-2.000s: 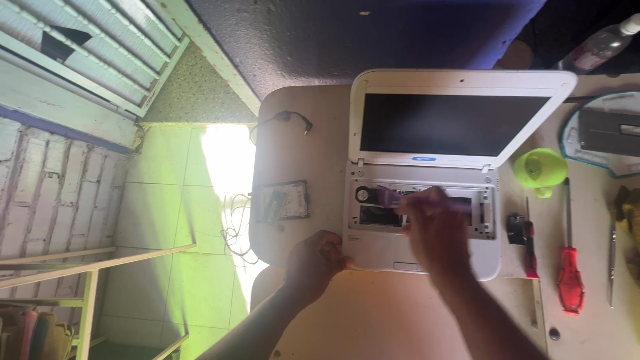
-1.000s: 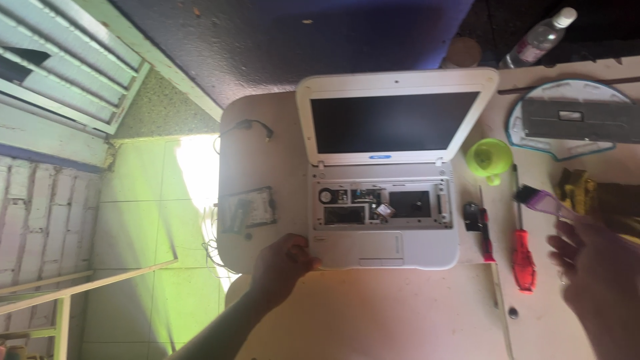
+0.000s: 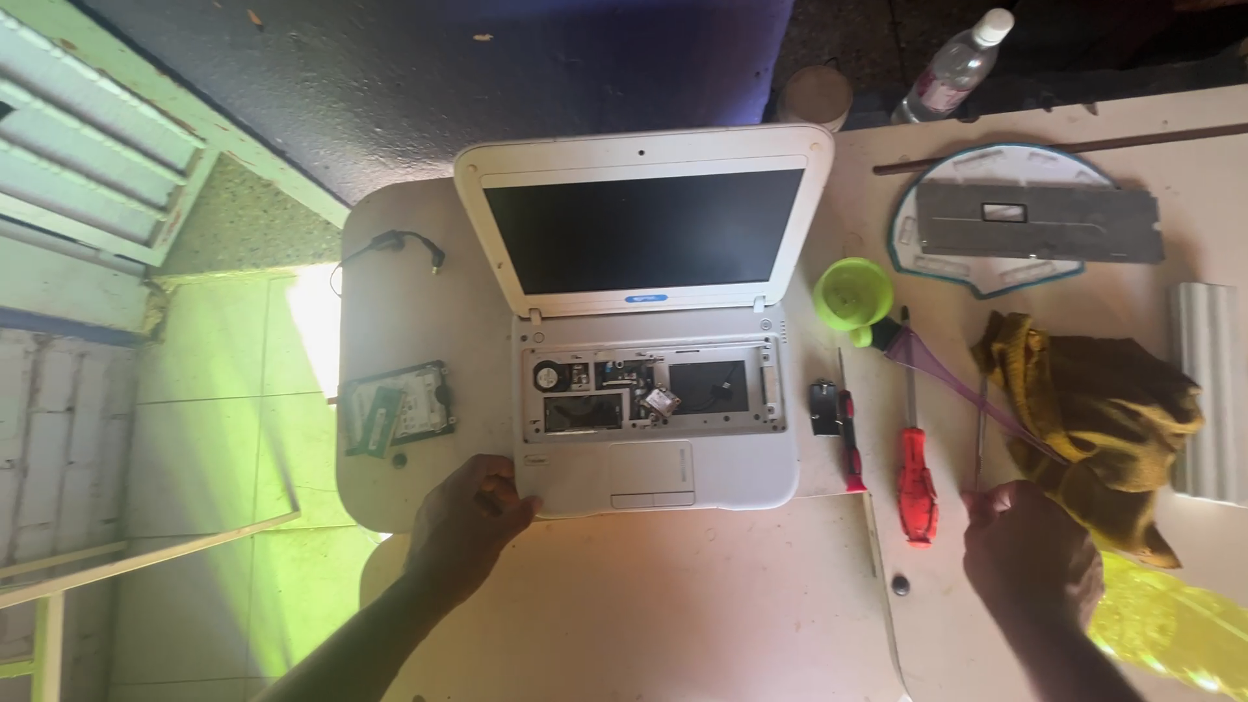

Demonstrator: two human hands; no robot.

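Observation:
A white laptop point(image 3: 575, 487) lies with its lid raised and its keyboard gone, showing a fan, boards and a loose small metallic card point(image 3: 661, 400) in the bay. My left hand point(image 3: 478, 522) grips its front left corner. At the right, my right hand point(image 3: 1029, 546) has its fingers closed around the lower end of a slim metal tool point(image 3: 982, 429). Just beyond lies a purple-handled brush point(image 3: 951, 380), its dark bristles by a green cup point(image 3: 853, 294) and its handle end against a brown cloth point(image 3: 1111, 409). A red-handled screwdriver point(image 3: 916, 487) lies left of that hand.
A hard drive with a memory module point(image 3: 382, 419) and a cable point(image 3: 405, 239) lie left. Between laptop and red screwdriver are a black part point(image 3: 825, 408) and small screwdriver point(image 3: 850, 444). A grey panel point(image 3: 1072, 222) rests on a white tray; a bottle point(image 3: 951, 73) stands behind.
My right hand went from the laptop's bay to the right with the purple brush, then let it go beside the cloth and took the slim tool. My left hand stays on the laptop's corner.

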